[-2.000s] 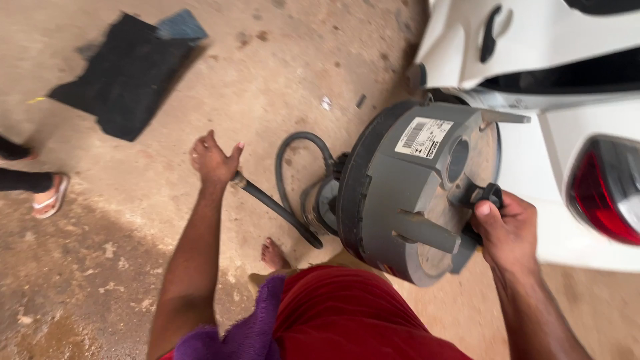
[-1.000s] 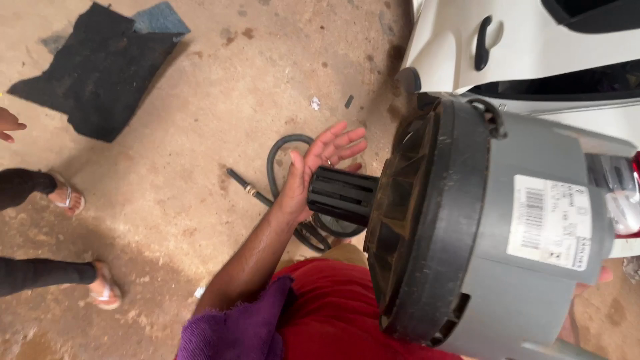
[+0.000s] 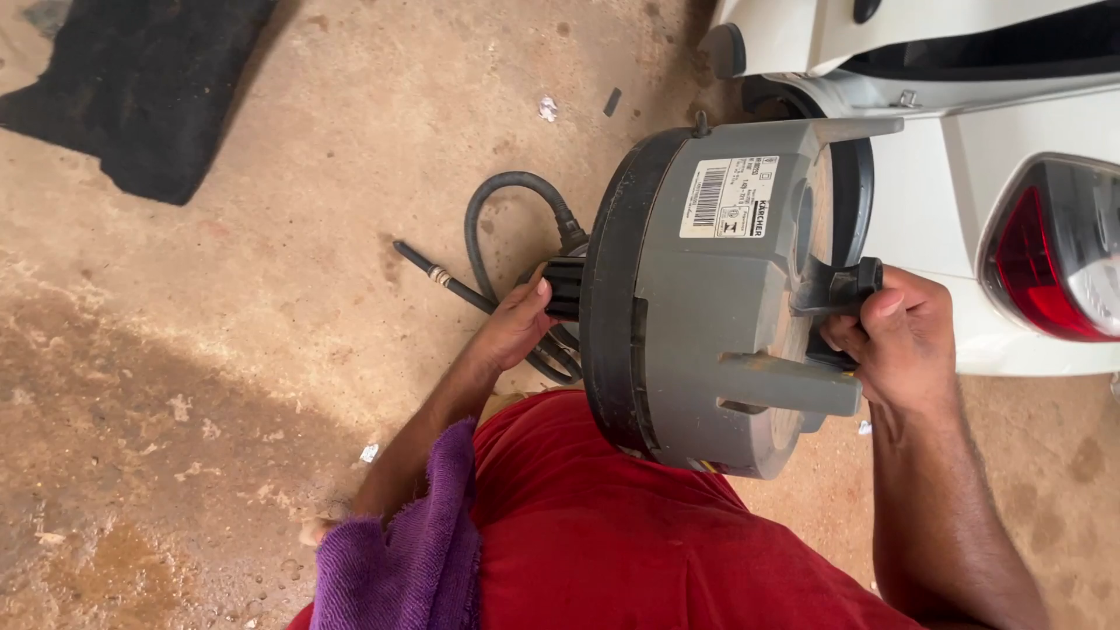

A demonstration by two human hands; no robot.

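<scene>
A grey and black Kärcher vacuum cleaner motor head (image 3: 691,297) is held on its side in front of my red shirt. My right hand (image 3: 906,337) grips it at the black handle (image 3: 836,287) on its right side. At its left side, my left hand (image 3: 521,324) has its thumb on the ribbed black cylinder (image 3: 564,287), with the other fingers mostly hidden beneath. Behind the cylinder a black hose (image 3: 477,223) curls on the floor, its thin end pointing left. A purple cloth (image 3: 398,542) hangs by my left forearm.
A white car with a red and clear tail light (image 3: 1054,249) stands at the right. A black mat (image 3: 144,87) lies on the concrete floor (image 3: 306,219) at the upper left. Small scraps, such as a crumpled white one (image 3: 548,108), lie beyond the hose. The floor at lower left looks wet.
My left hand, spread beside the black cylinder a second ago, now has its thumb on it. The motor head has turned, and its handle side shows again. The other person's feet are out of view.
</scene>
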